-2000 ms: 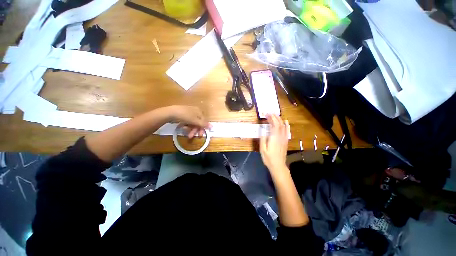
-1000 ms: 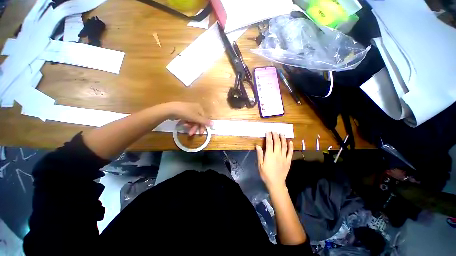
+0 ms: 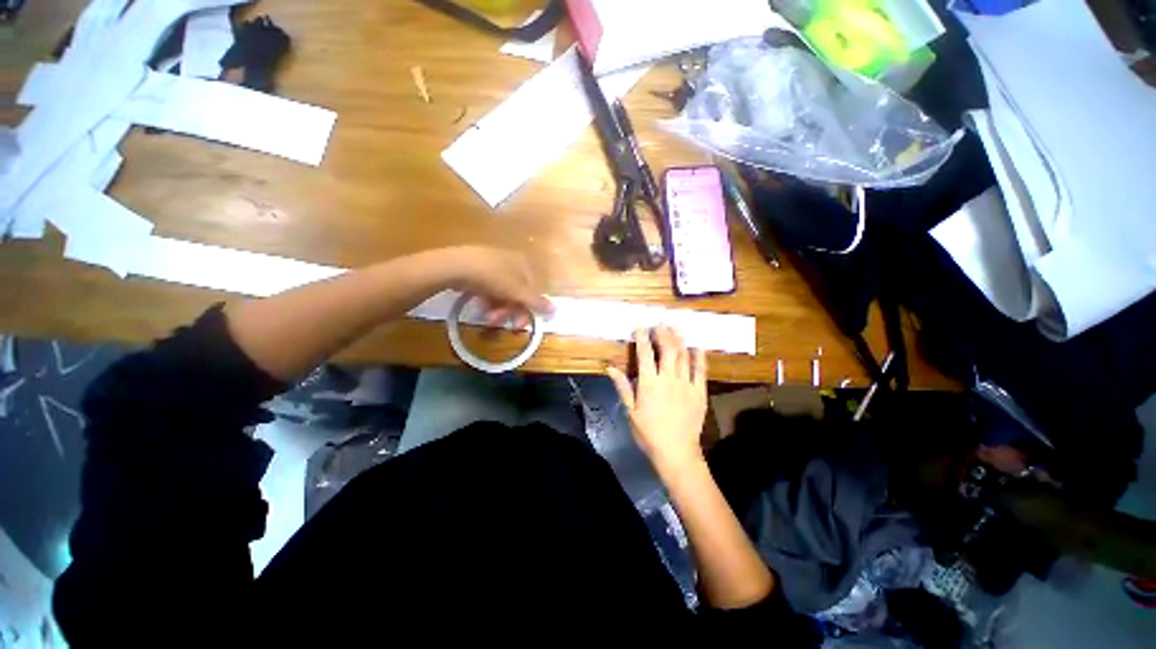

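Note:
A long white strip (image 3: 590, 317) lies along the front edge of the brown wooden table and passes under my left forearm. My left hand (image 3: 505, 289) is at the strip with its fingers inside a thin white tape ring (image 3: 498, 365), holding it; the ring overhangs the strip's near edge. My right hand (image 3: 666, 396) has its fingers spread, with the fingertips on the strip's near edge, left of its right end. It grips nothing. Whether tape lies on the strip cannot be told.
A lit smartphone (image 3: 700, 231) and black shears (image 3: 625, 190) lie beyond the strip. A white cut piece (image 3: 507, 150) lies behind them. White strips (image 3: 228, 114) are heaped at left. A clear plastic bag (image 3: 811, 114) and large white sheets (image 3: 1078, 165) are at right.
My right hand has moved left along the strip, away from its right end. My left hand still holds the ring at about the same place on the strip. The view has shifted slightly.

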